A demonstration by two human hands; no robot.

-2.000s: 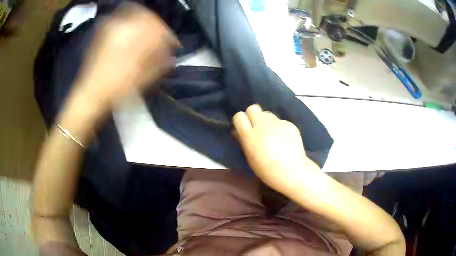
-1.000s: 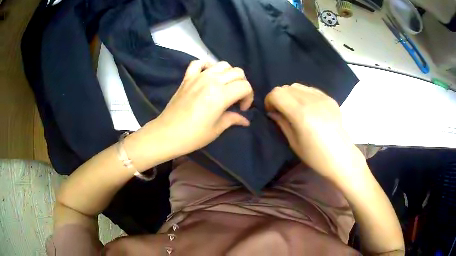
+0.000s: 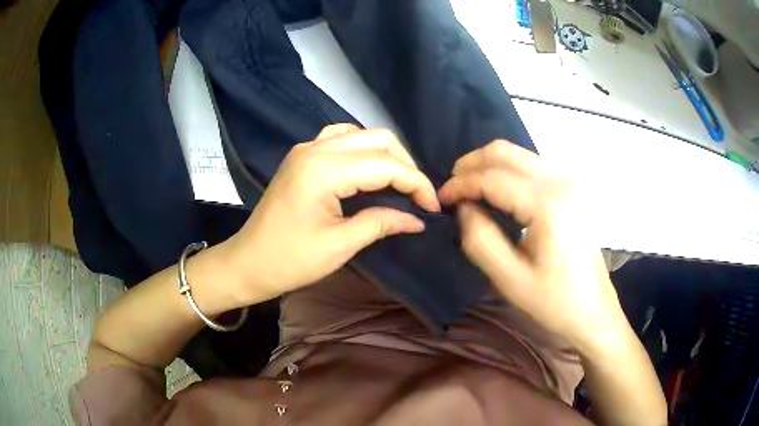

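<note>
A dark navy garment (image 3: 408,75) lies over the table and hangs off its front edge, with long panels running to the upper left. Its pointed lower corner hangs over my lap. My left hand (image 3: 333,195) pinches the cloth between thumb and fingers near that corner. My right hand (image 3: 516,225), slightly blurred, is right beside it with its fingertips on the same spot of the cloth. The fingertips of both hands nearly meet. The exact fold between them is partly hidden by the fingers.
Blue-handled snips (image 3: 701,106) lie at the upper right beside a green-handled tool (image 3: 741,161). A white round cup (image 3: 692,42), a perforated disc (image 3: 572,37) and machine parts sit at the top right. The white tabletop (image 3: 641,191) has printed ruler markings. Dark shelving or equipment shows below right.
My left hand has come down to the cloth from the upper left. The garment's right flap has shifted left and the corner hangs in my lap. Both hands now work close together.
</note>
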